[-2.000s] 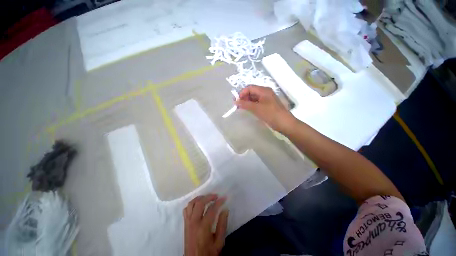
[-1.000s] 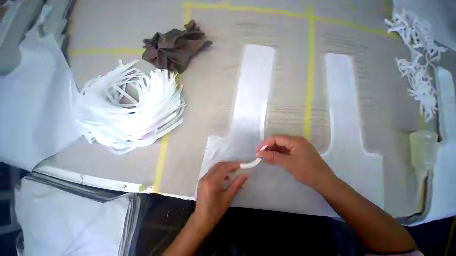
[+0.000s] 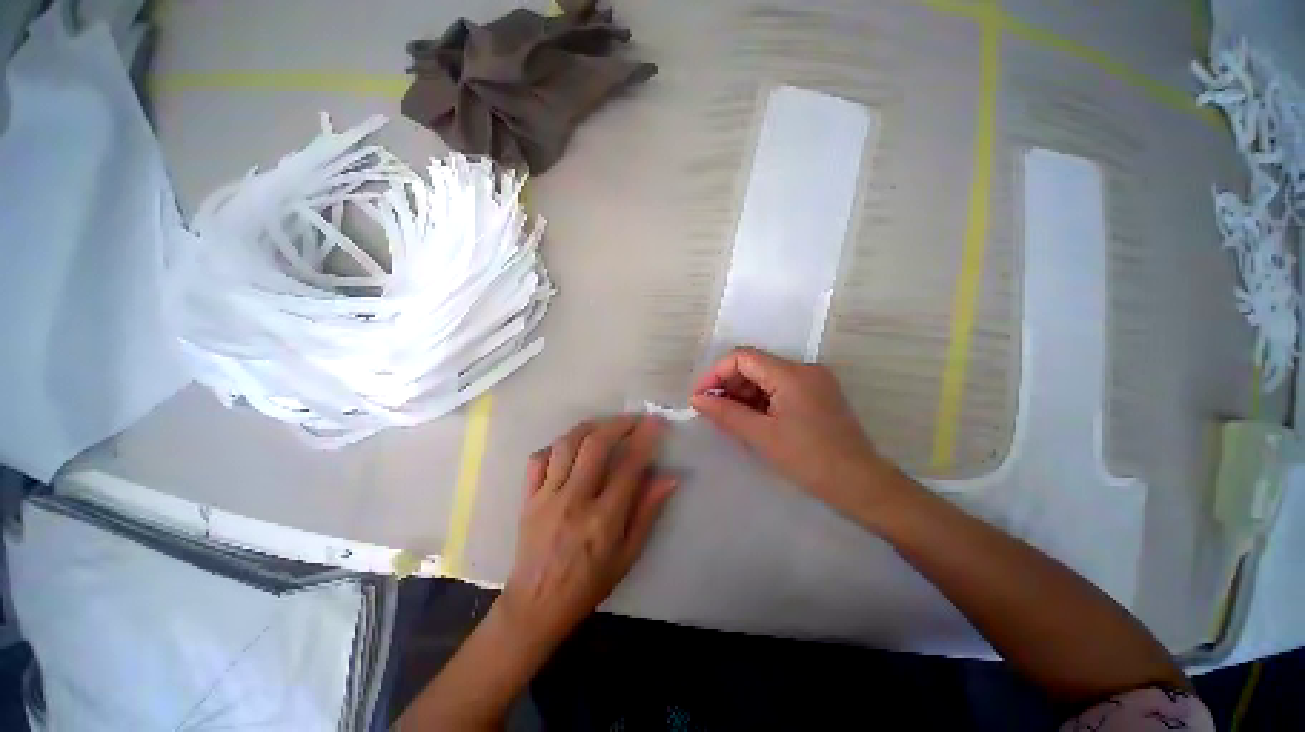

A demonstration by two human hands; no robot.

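A white cut panel (image 3: 1066, 315) with two long straps lies flat in front of me, its straps pointing away. My right hand (image 3: 780, 422) pinches one end of a short white strip (image 3: 671, 412) at the panel's left armhole side. My left hand (image 3: 587, 508) lies palm down with its fingertips at the strip's other end. Whether its fingers grip the strip or only press on it is hard to tell. My hands hide part of the panel's left edge.
A looped bundle of long white strips (image 3: 458, 308) lies left, below a crumpled dark brown cloth (image 3: 523, 89). White cloth (image 3: 86, 272) is at far left. Short strips (image 3: 1267, 243) and a pale yellow bottle (image 3: 1249, 472) are at far right. Yellow tape (image 3: 966, 258) crosses the table.
The view has swung from the right side to the left. My right hand has brought a strip from the short pile to the panel's left side. My left hand has moved to the strip's other end.
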